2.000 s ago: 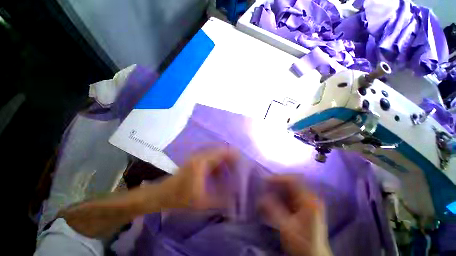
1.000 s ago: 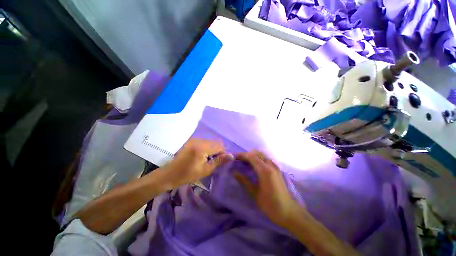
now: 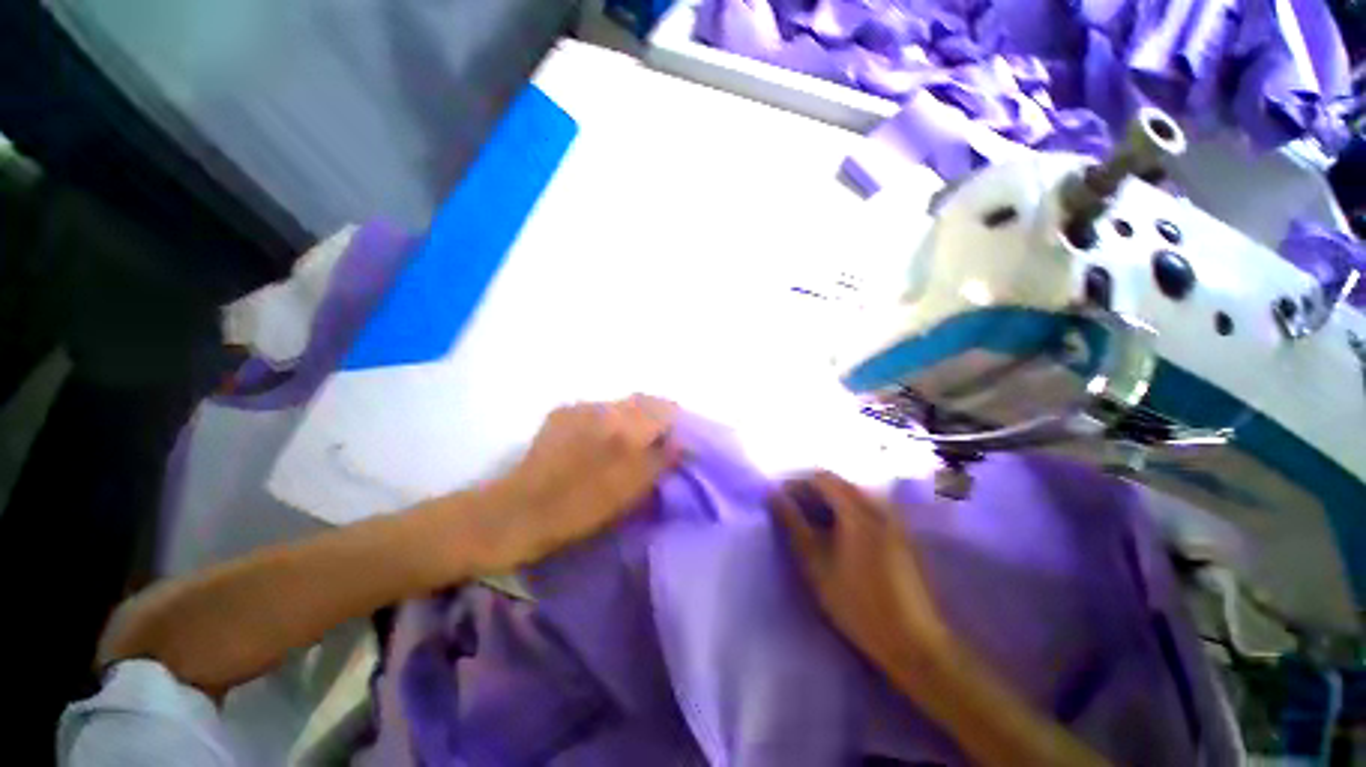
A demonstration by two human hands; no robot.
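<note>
A large purple garment piece (image 3: pixel 764 629) lies bunched over the front edge of the white machine table (image 3: pixel 674 195) and hangs down towards me. My left hand (image 3: pixel 607 457) grips its upper edge left of the needle area, fingertips hidden in the cloth. My right hand (image 3: pixel 847 547) holds the same cloth a little to the right, fingers bent into it. The white sewing machine head (image 3: pixel 1034 270) with its blue-teal band stands at the right. Its presser foot area (image 3: pixel 954 477) is just beyond my right hand, in bright glare.
Purple cut pieces (image 3: pixel 1034 60) are heaped in a white tray behind the machine. A blue patch (image 3: pixel 472 232) is at the table's left end. Pale and purple cloth (image 3: pixel 300 307) hangs at the left edge. A grey wall (image 3: pixel 345 90) stands at upper left.
The flat purple panel left of the needle has been drawn in towards my hands, baring white table. My hands, close together a second ago, are now farther apart with cloth between them. The view has shifted.
</note>
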